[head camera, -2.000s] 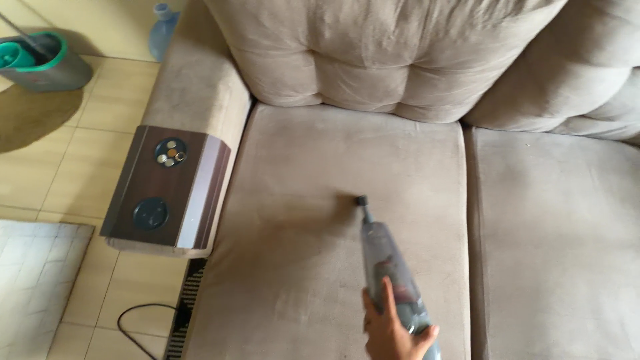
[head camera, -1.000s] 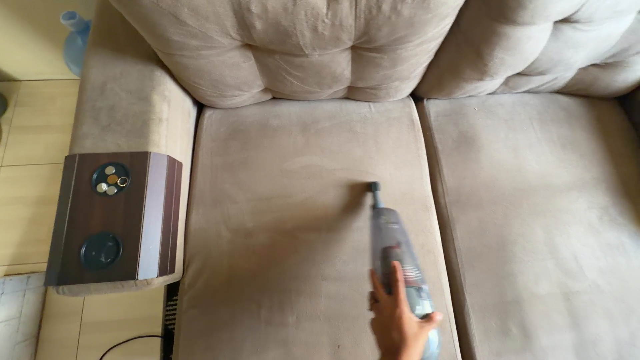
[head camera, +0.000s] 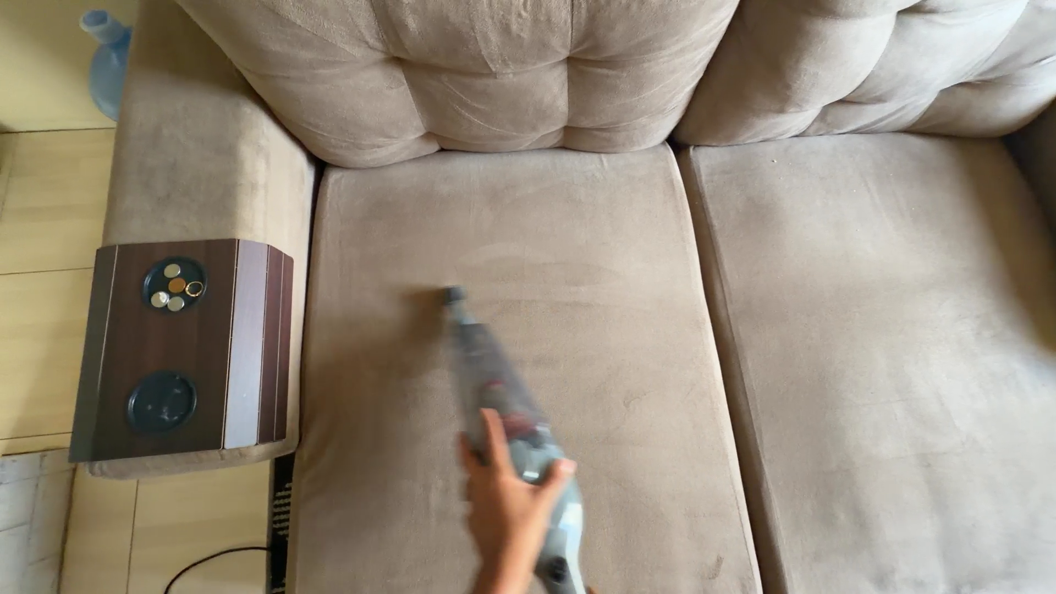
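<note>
My left hand, seen from its back with the thumb on the right, is closed around the clear and grey body of a handheld vacuum cleaner. The vacuum's narrow dark nozzle tip is at the surface of the left seat cushion of a beige fabric sofa. Hand and vacuum are somewhat blurred. Of my right hand, at most a tiny skin-coloured patch shows at the bottom edge beside the vacuum's rear end; what it holds is hidden.
A dark wood-look armrest tray drapes over the left sofa arm, with several coins in its upper round recess. A blue plastic bottle stands behind the arm. A black cable curves over the tiled floor.
My left hand has swept the vacuum leftward across the left cushion since a second ago, staying closed on it. The view has also shifted to the right since two seconds ago.
</note>
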